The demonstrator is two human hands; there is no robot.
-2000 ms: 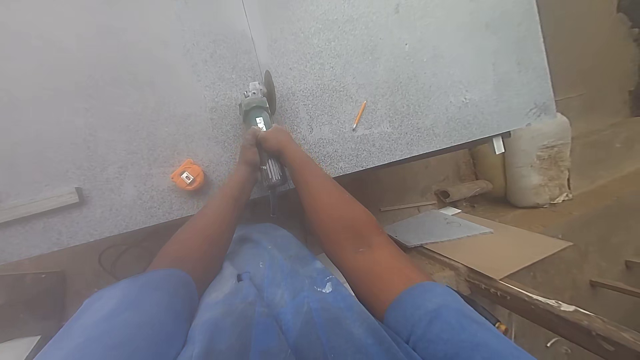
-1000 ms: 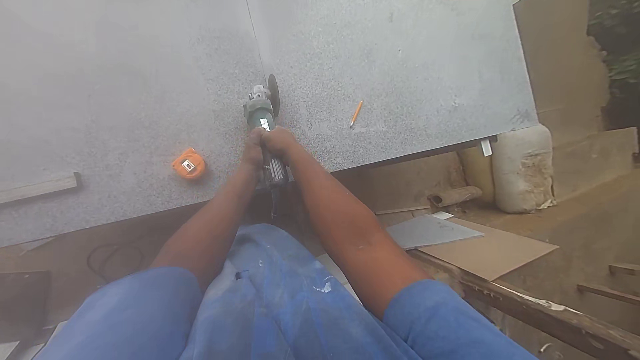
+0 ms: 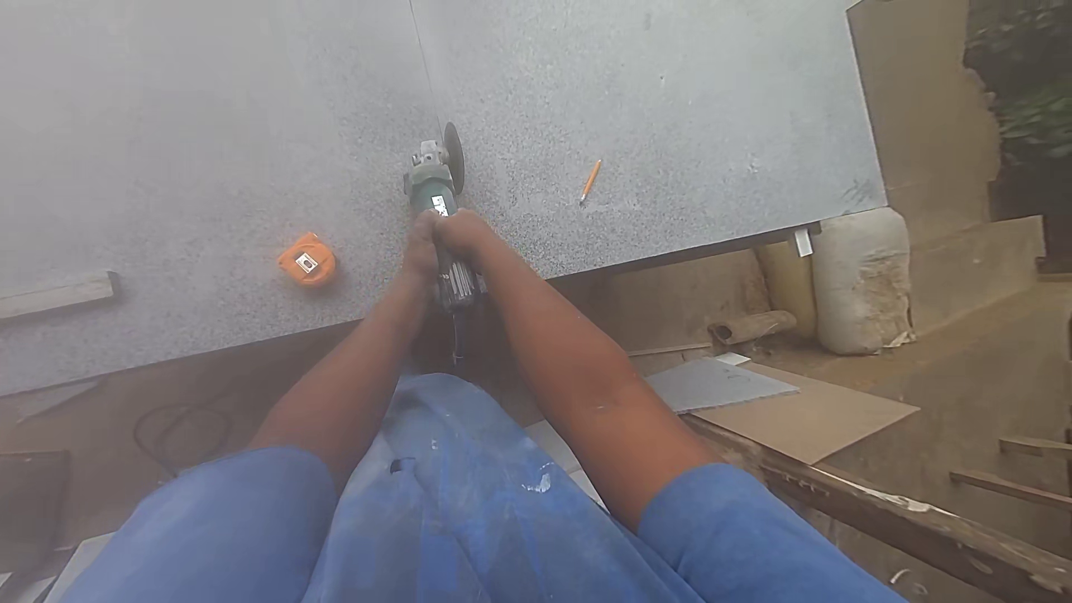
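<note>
Both my left hand [image 3: 421,243] and my right hand [image 3: 466,234] are closed around the body of a green angle grinder [image 3: 433,191], one on each side. Its cutting disc [image 3: 454,159] stands upright at the right of the head, over a large speckled grey stone slab [image 3: 670,109]. A thin straight line in the slab runs away from the disc toward the top of the view. On the slab, an orange tape measure [image 3: 308,260] lies left of my hands and an orange pencil [image 3: 591,181] lies to their right. The cord hangs from the grinder's rear end.
A pale straight bar [image 3: 59,295] lies on the slab at the left. Beyond the slab's near edge are a stuffed white sack [image 3: 863,280], a grey offcut [image 3: 724,387], a brown board [image 3: 812,414] and a wooden beam [image 3: 904,515]. Dust hazes the left side.
Both hands stay on the grinder, and the tape measure and pencil keep their places on the slab. The view has shifted slightly.
</note>
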